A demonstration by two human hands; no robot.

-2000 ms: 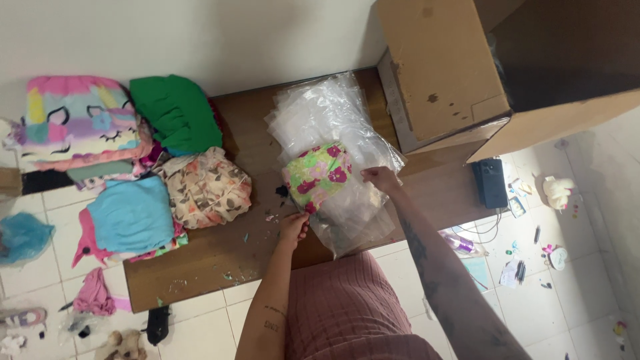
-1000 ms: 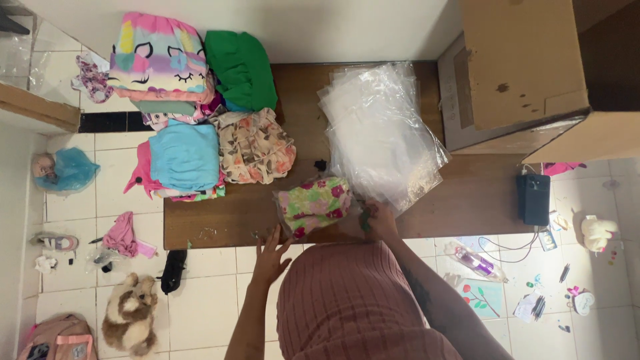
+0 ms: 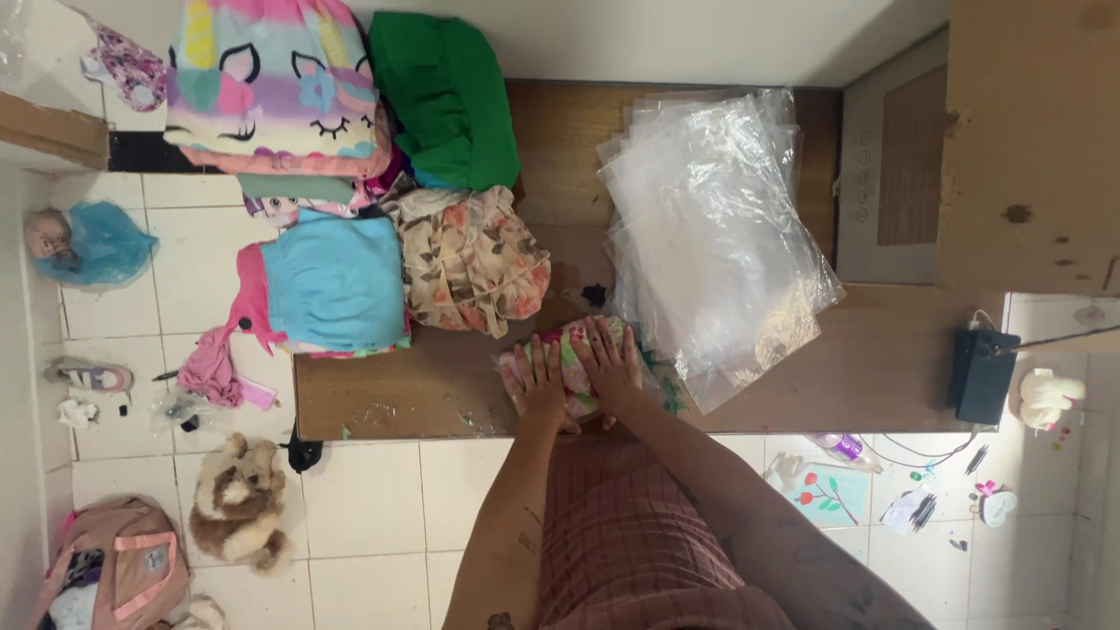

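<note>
A folded floral garment (image 3: 573, 372) in a clear plastic bag lies near the front edge of the wooden table. My left hand (image 3: 538, 381) rests flat on its left part with the fingers apart. On its right part, my right hand (image 3: 611, 367) presses down with spread fingers. To the upper right is a loose pile of clear plastic bags (image 3: 709, 227). Left of it are a folded floral cloth garment (image 3: 472, 258), a light blue garment (image 3: 337, 280) with pink trim, a green ruffled garment (image 3: 451, 96) and a stack topped by a unicorn-print cloth (image 3: 271, 79).
A large cardboard box (image 3: 1032, 149) stands at the back right, with a dark speaker-like device (image 3: 984, 376) and its cable near the table's right end. On the tiled floor are a plush toy (image 3: 238, 503), a pink-brown bag (image 3: 118, 560) and a plastic bottle (image 3: 844, 451).
The bagged floral garment was on the pile of plastic bags two seconds ago and now lies left of it. My hands have come together on top of it. The view has shifted.
</note>
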